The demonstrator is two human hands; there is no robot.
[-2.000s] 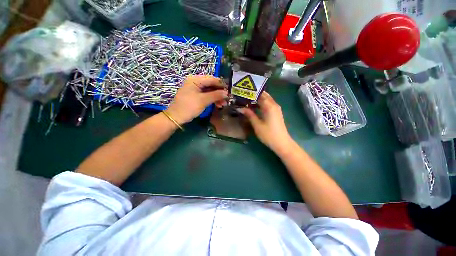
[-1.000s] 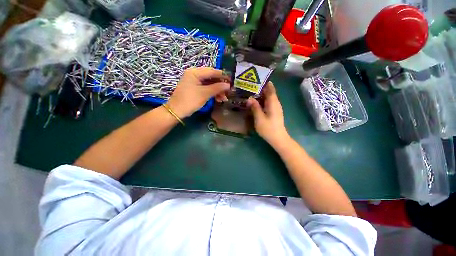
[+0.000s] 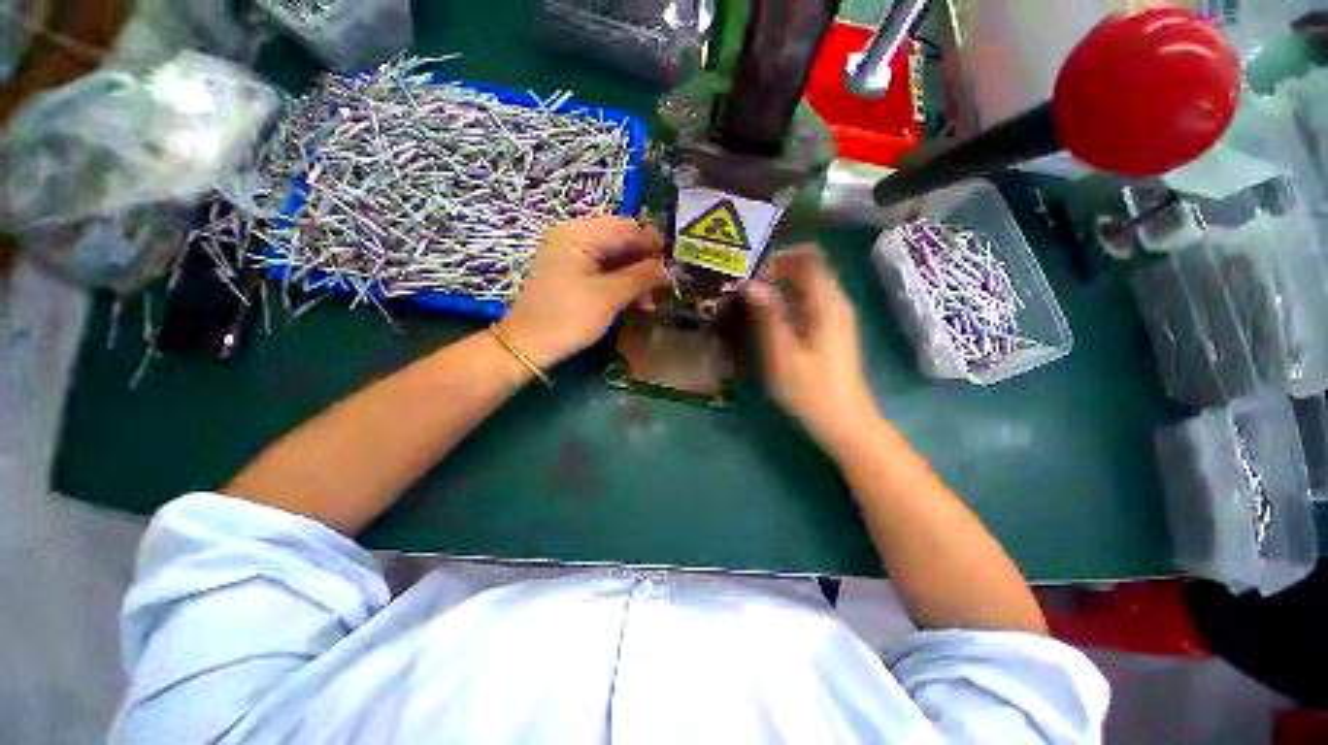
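Observation:
The hand press [image 3: 757, 131] stands at the centre, with a white warning label [image 3: 720, 233] on its front. The small press fixture [image 3: 699, 309] is under the label, above the brownish base plate [image 3: 677, 360]. My left hand [image 3: 583, 284] is at the fixture's left side, thumb and fingertips close together; whether a pin is between them is too small to tell. My right hand [image 3: 805, 338] is just right of the fixture, blurred, fingers bent; what it holds cannot be seen. The blue tray [image 3: 637, 160], heaped with metal pins [image 3: 452, 189], lies left of the press.
The red-knobbed lever [image 3: 969, 153] reaches right over the clear parts box [image 3: 1046, 299] of pins. A red bin [image 3: 859, 124] is behind the press. A crumpled plastic bag [image 3: 139, 153] and dark phone [image 3: 204, 306] lie far left. Stacked clear boxes [image 3: 1238, 495] stand far right.
My right hand has moved slightly right, away from the fixture, and is blurred. My left hand stays at the fixture's left side. The lever looks about the same, apart from a small shift of the view.

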